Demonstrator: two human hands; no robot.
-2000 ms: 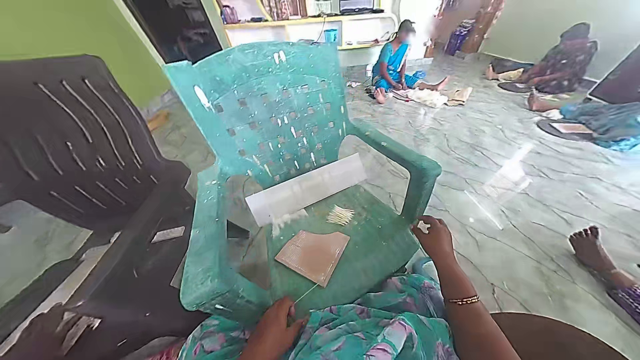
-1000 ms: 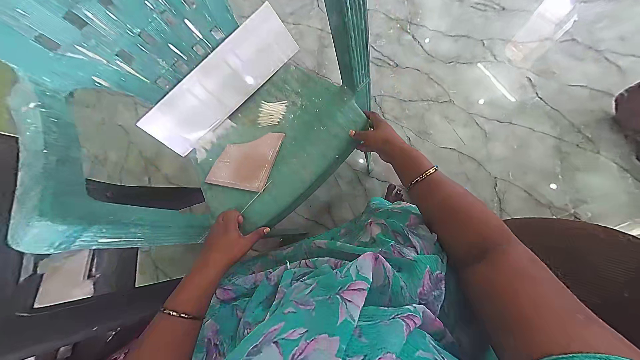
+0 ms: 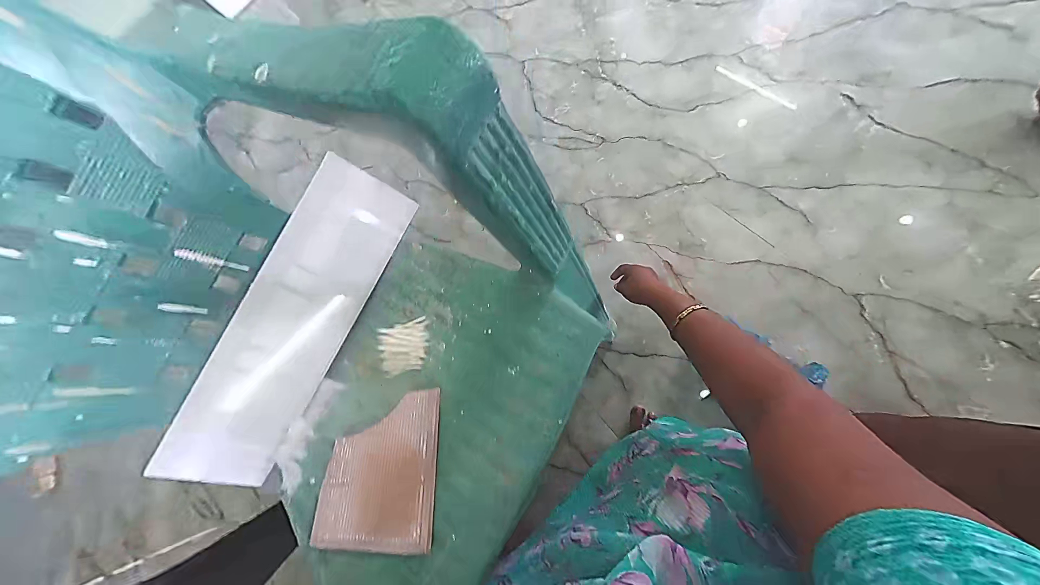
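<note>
My right hand [image 3: 636,283] hangs over the marble-patterned floor, just right of the green plastic chair's seat [image 3: 504,390]. Its fingers are curled, and whether they hold anything small is unclear. On the seat lies a brown ribbed piece of cardboard [image 3: 378,479] with a curved cut in one edge. Above it sits a small pile of short cream sticks [image 3: 403,346]. A long white glossy strip [image 3: 284,325] lies slanted across the back of the seat, with white cotton-like fluff [image 3: 302,435] by its lower end. My left hand is out of the frame.
The chair's armrest [image 3: 439,73] rises beyond the seat, near my right hand. The slotted chair back [image 3: 106,268] fills the left side. A dark object [image 3: 236,548] shows at the lower left. Blue crumpled plastic [image 3: 812,374] lies on the floor beyond my forearm.
My right hand has left the seat's edge and is now over the floor beside it. My left hand, at the seat's front edge before, is out of view. The view has shifted closer to the seat.
</note>
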